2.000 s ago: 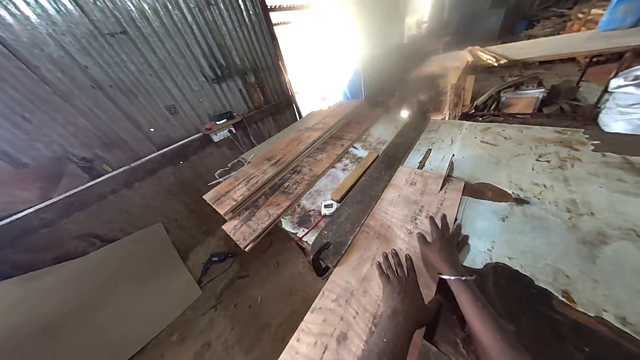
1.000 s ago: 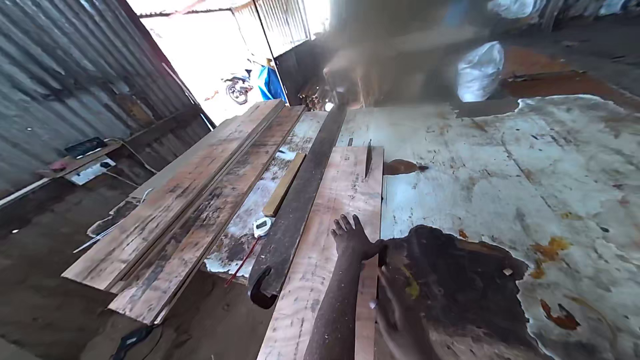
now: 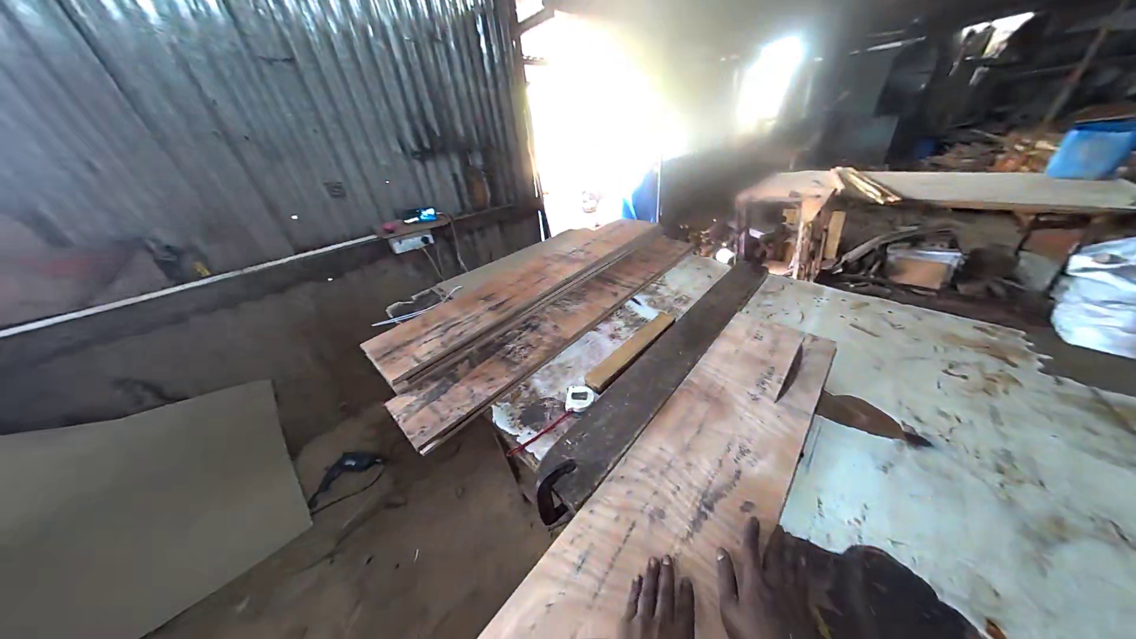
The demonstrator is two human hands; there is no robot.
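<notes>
At the bottom of the head view, my left hand (image 3: 659, 599) lies with fingers apart on a wide wooden board (image 3: 710, 444). Just right of it, my right hand (image 3: 759, 581) rests spread near the board's right edge. Neither hand grips anything. Left of the board runs a dark straight plank (image 3: 652, 390) with a black clamp (image 3: 555, 491) at its near end. A white tape measure or timer-like device (image 3: 579, 398) with a red cord sits beside it, just below a short wooden strip (image 3: 629, 351). A dark leaf-shaped piece (image 3: 865, 417) lies right of the board.
Stacked wooden boards (image 3: 532, 306) overhang the worktable (image 3: 932, 382) on the left. A corded power drill (image 3: 346, 470) lies on the floor near a leaning sheet panel (image 3: 142, 506). Behind stand a second workbench (image 3: 976, 188), a white sack (image 3: 1096, 297) and a blue container (image 3: 1090, 151).
The view has swung left since one second ago. Both hands now sit side by side at the near part of the board, lower in view than two seconds ago.
</notes>
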